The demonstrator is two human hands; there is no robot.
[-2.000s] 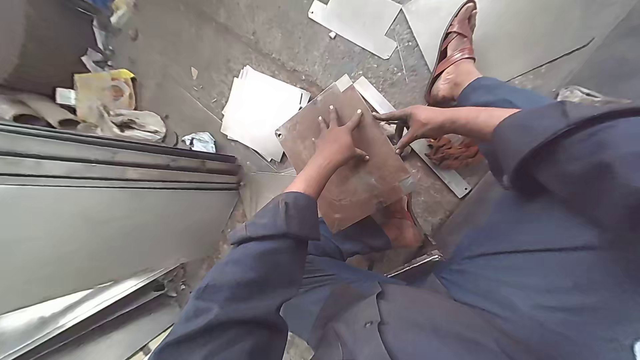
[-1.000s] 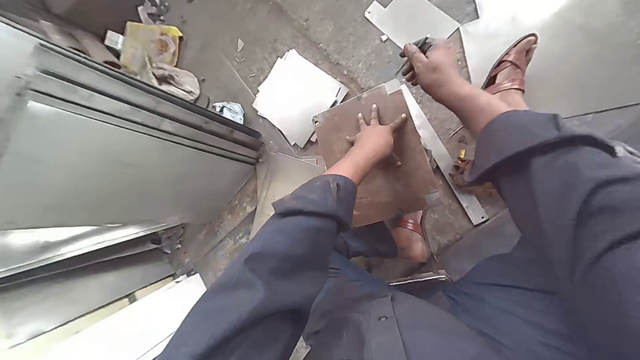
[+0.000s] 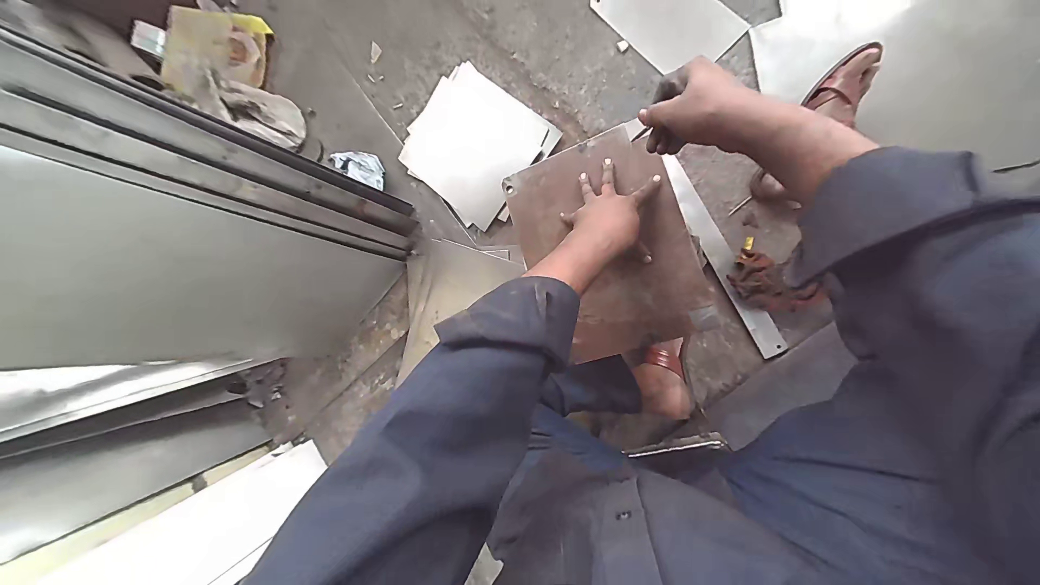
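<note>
My left hand (image 3: 608, 219) lies flat with spread fingers on a brown rectangular plate (image 3: 658, 292), whose material I cannot tell. A small hole shows near the plate's upper left corner. My right hand (image 3: 678, 110) is closed around a thin pointed tool (image 3: 641, 132), mostly hidden by the fingers, with its tip over the plate's upper right corner. A long metal strip (image 3: 731, 284) with a hole at its end runs along the plate's right side, partly under it.
A stack of pale sheets (image 3: 479, 138) lies left of the plate. Large metal sheets (image 3: 162, 268) stand at left, with a yellow packet (image 3: 215, 49) behind them. A reddish rag (image 3: 768, 280) lies right of the strip. My sandalled foot (image 3: 845, 85) rests at upper right.
My right hand moved from the plate's upper right edge to above and beyond it, then came back down to the corner. My left hand has stayed spread on the plate.
</note>
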